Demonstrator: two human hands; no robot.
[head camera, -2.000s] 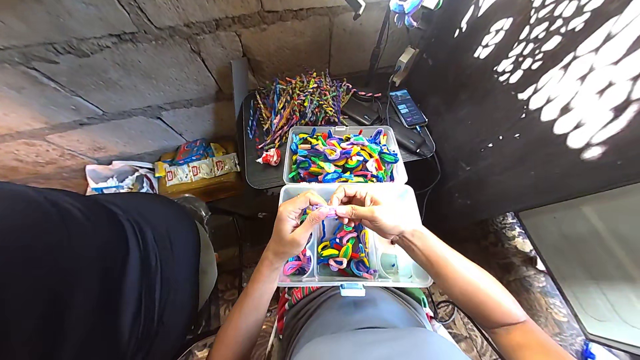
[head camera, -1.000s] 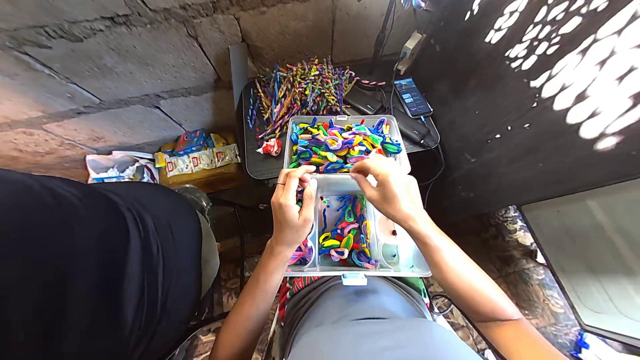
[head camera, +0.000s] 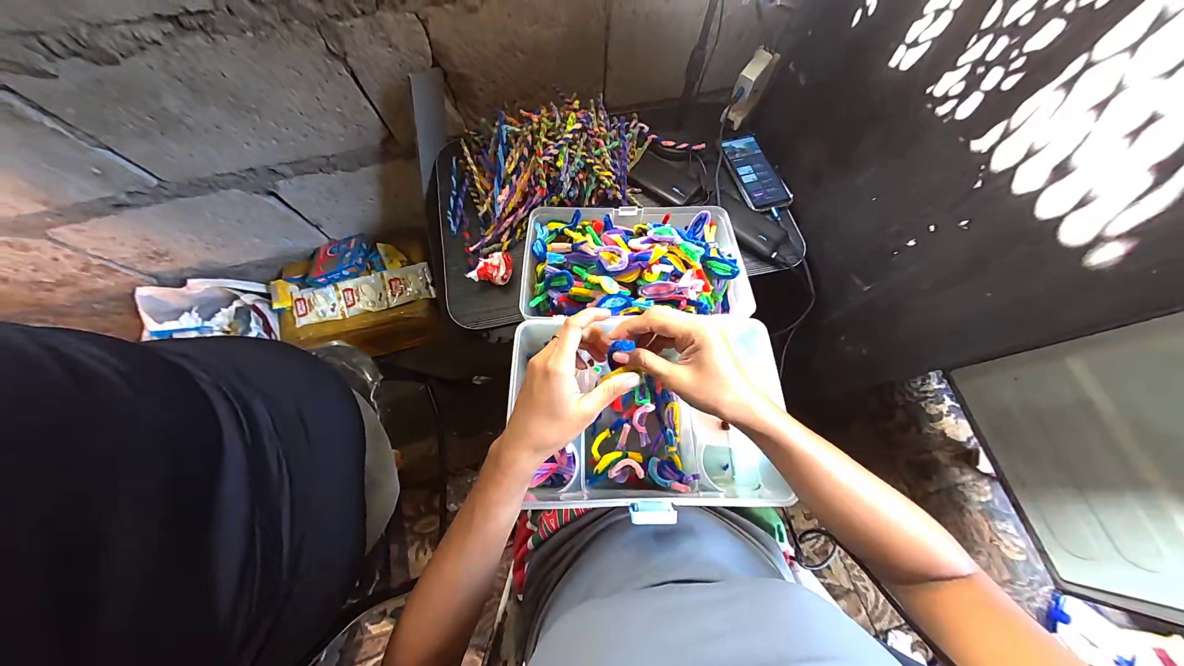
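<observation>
My left hand (head camera: 555, 393) and my right hand (head camera: 689, 361) meet above an open clear plastic box (head camera: 546, 499). Between my right thumb and fingers is a small blue fuzzy loop (head camera: 621, 349). A yellow fuzzy piece (head camera: 615, 374) lies by my left fingertips; whether they grip it I cannot tell. Below my hands, the box's middle compartment holds colourful fuzzy loops (head camera: 627, 469), and purple and pink ones (head camera: 553, 469) fill part of the left compartment. The box's lid (head camera: 529, 277), folded back, is heaped with many more loops (head camera: 629, 259).
Behind the lid, twisted colourful strands (head camera: 555, 166) are piled on a dark table (head camera: 481, 314), near a smartphone (head camera: 757, 173) with a cable. A red and white wrapper (head camera: 492, 268) lies beside the lid. A person in dark clothing (head camera: 166, 490) is close at left. Sachets (head camera: 361, 294) lie beyond.
My hands, apart over the box one second ago, have come together. A blue loop now shows between them; two seconds ago something pinkish was there.
</observation>
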